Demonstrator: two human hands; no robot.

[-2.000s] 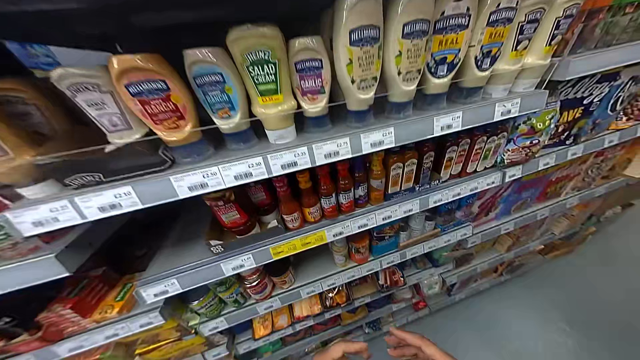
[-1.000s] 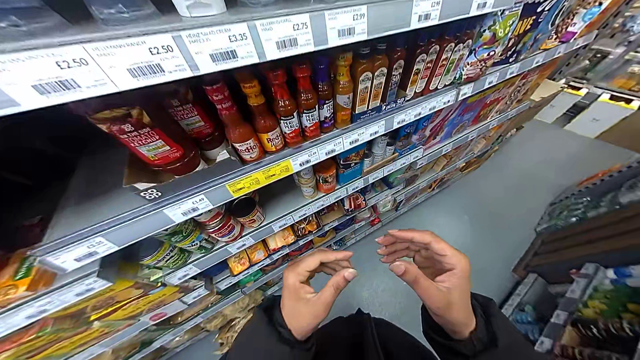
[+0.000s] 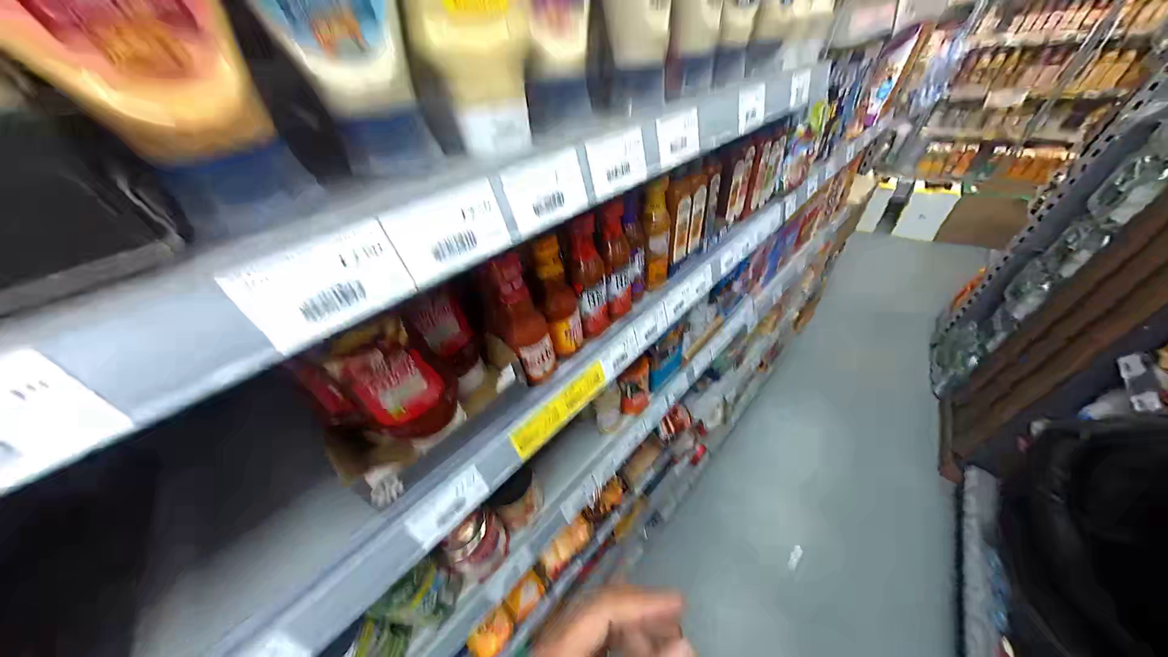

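Note:
At the bottom edge, a blurred hand, seemingly my left hand (image 3: 616, 625), shows only in part, in front of the lower shelves. Nothing can be made out in it, and its finger pose is unclear. My right hand is out of the frame. Above and left of the visible hand, red squeeze bottles (image 3: 397, 383) stand in a cardboard tray on the middle shelf. Hot sauce bottles (image 3: 593, 283) line up beside them. Over these, a row of upturned squeeze bottles (image 3: 474, 55) stands on the upper shelf, blurred.
A grey aisle floor (image 3: 803, 456) runs alongside the shelving. Green jars (image 3: 1049, 265) and brown wooden crates (image 3: 1058, 356) are on the right, above a large black object (image 3: 1086, 529). White boxes (image 3: 926, 214) stand at the far end, below stocked shelves (image 3: 1022, 100).
Both hands were in front of me, fingers apart, one second ago; now only part of one shows at the bottom. The view has swung up and to the right.

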